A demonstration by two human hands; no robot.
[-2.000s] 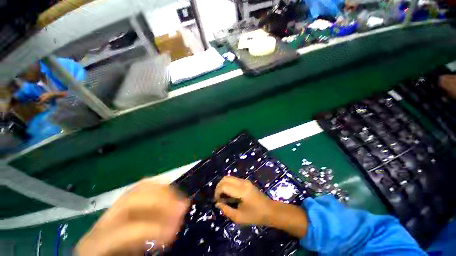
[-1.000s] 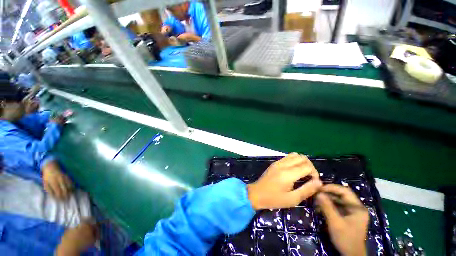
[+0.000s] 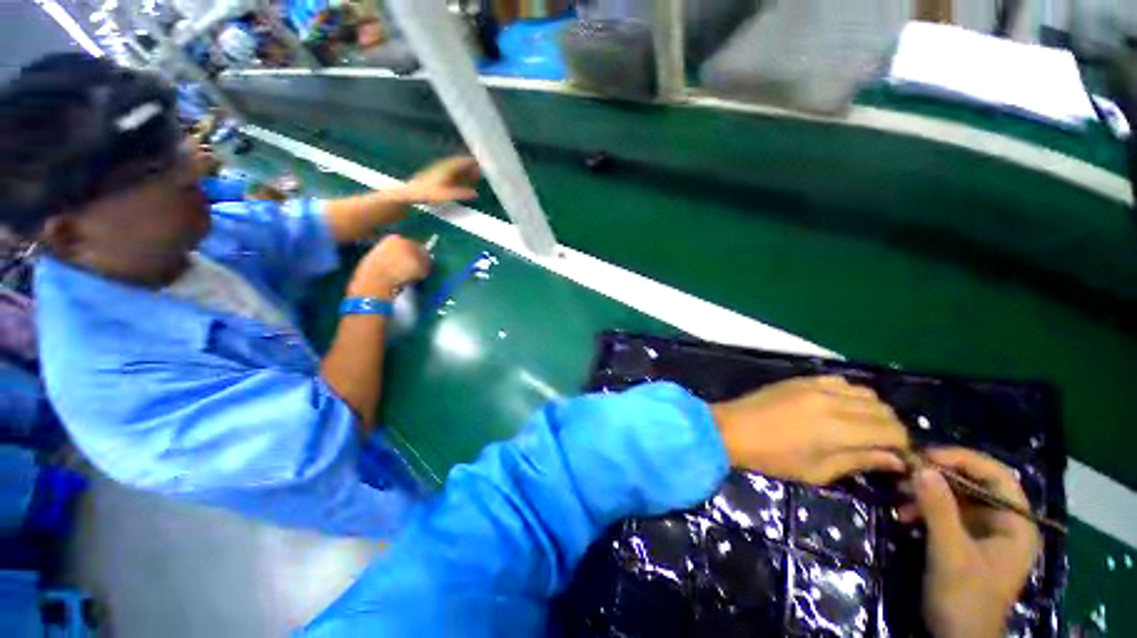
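Observation:
The black shiny blister tray [image 3: 736, 555] lies under my hands, with bright bits in its square pockets. My left hand [image 3: 817, 430] reaches in over the tray from the left, in a blue sleeve, its fingertips meeting those of my right hand. My right hand [image 3: 979, 530] holds a thin brown pointed tool [image 3: 997, 501], which sticks out to the right. Something small and dark seems to be between the fingertips, but it is too small and blurred to name.
A person in a blue smock [image 3: 187, 361] is close at the left, one hand reaching toward the white-metal post [image 3: 480, 131]. A blue stick [image 3: 456, 284] lies near that person's hand. The white rail [image 3: 698, 309] runs behind the tray. Pale specks lie on the green surface at the right.
The view has swung left, so the tray and my hands sit further right. The neighbour has leaned in and stretched out an arm. The thin tool now shows in my right hand.

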